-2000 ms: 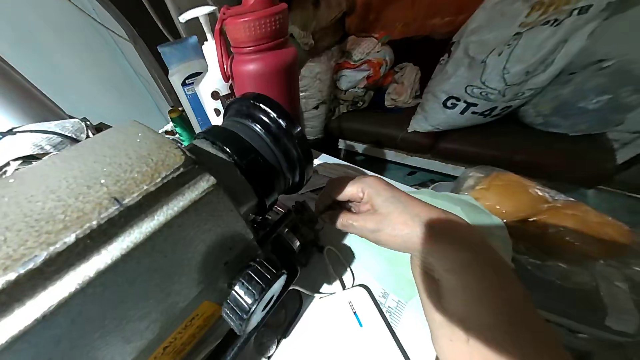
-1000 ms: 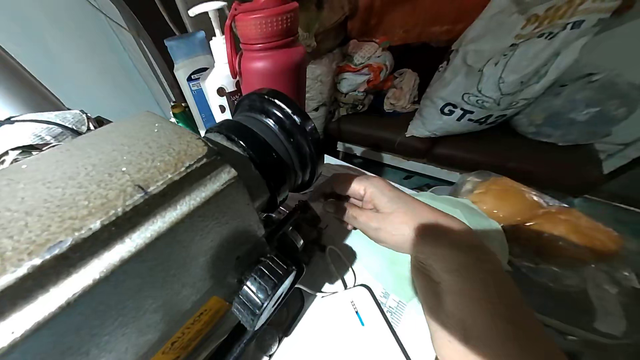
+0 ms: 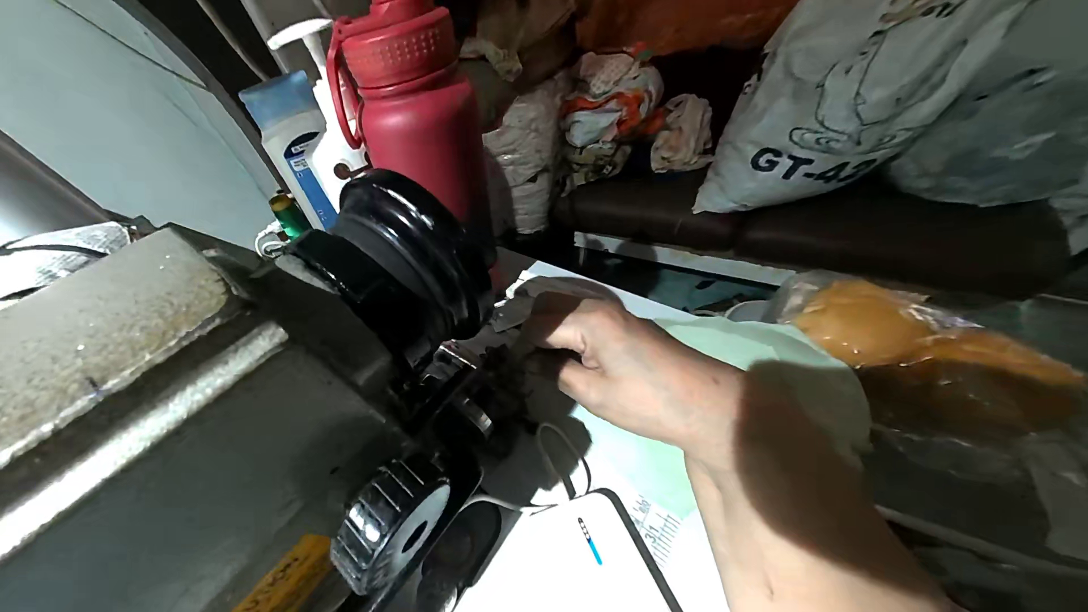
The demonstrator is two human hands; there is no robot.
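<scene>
A grey metal machine (image 3: 212,442) fills the left side, with a black flared wheel (image 3: 421,246) on its end and a ridged black knob (image 3: 391,523) lower down. My right hand (image 3: 625,365) reaches in from the lower right, its fingers bent against dark small parts beside the machine. Shadow hides the fingertips, so whether they grip anything cannot be told. Below the hand, a thin cable loop (image 3: 565,459) lies by a white rounded device (image 3: 578,561) with a blue mark. A pale green sheet (image 3: 765,365) lies under the wrist. My left hand is out of view.
A red bottle (image 3: 425,127), a white pump bottle (image 3: 327,144) and a blue-capped bottle (image 3: 285,140) stand behind the wheel. Bread-like brown items in clear plastic (image 3: 901,331) lie at right. Beyond are a dark padded bench (image 3: 816,234), a printed white sack (image 3: 841,102) and bundled cloths (image 3: 612,102).
The view has shifted slightly against the machine. My right hand stays near the same small parts, with no plain change in what it touches.
</scene>
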